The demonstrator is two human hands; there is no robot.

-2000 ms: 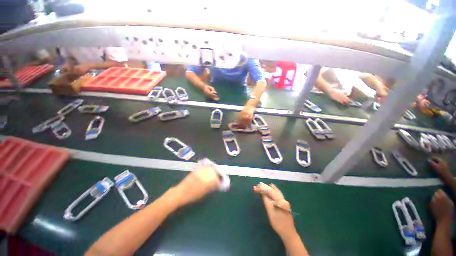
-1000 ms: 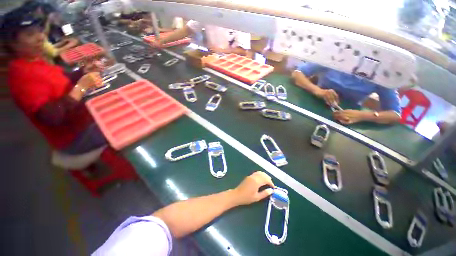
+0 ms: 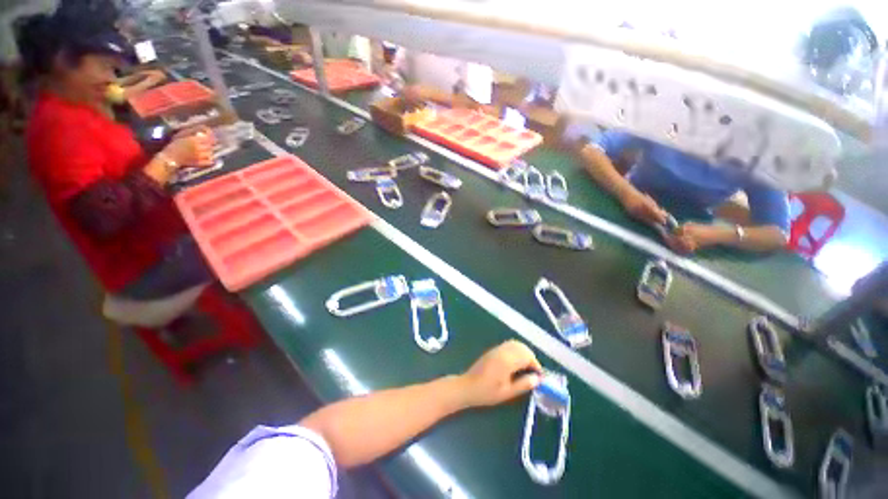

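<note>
My left hand [image 3: 502, 372] reaches in from the lower left over the green work surface [image 3: 467, 429]. Its fingers are at the blue end of a white-silver looped unit [image 3: 546, 429], whose rounded loop points toward me. The hand covers part of that end. Two more looped units lie on the green surface to the left, one lying lengthwise [image 3: 366, 295] and one with its loop toward me [image 3: 428, 316]. My right hand is out of the picture.
A salmon-red compartment tray [image 3: 275, 216] sits at the bench's left end. Past the metal rail [image 3: 458, 275], the belt [image 3: 623, 326] carries several looped units. A person in red [image 3: 88, 166] is at the left; a person in blue [image 3: 672, 185] sits opposite.
Since two seconds ago the view has swung left and my right hand has left it. My left hand has come to the unit's blue end. In the last second that hand and unit have barely moved.
</note>
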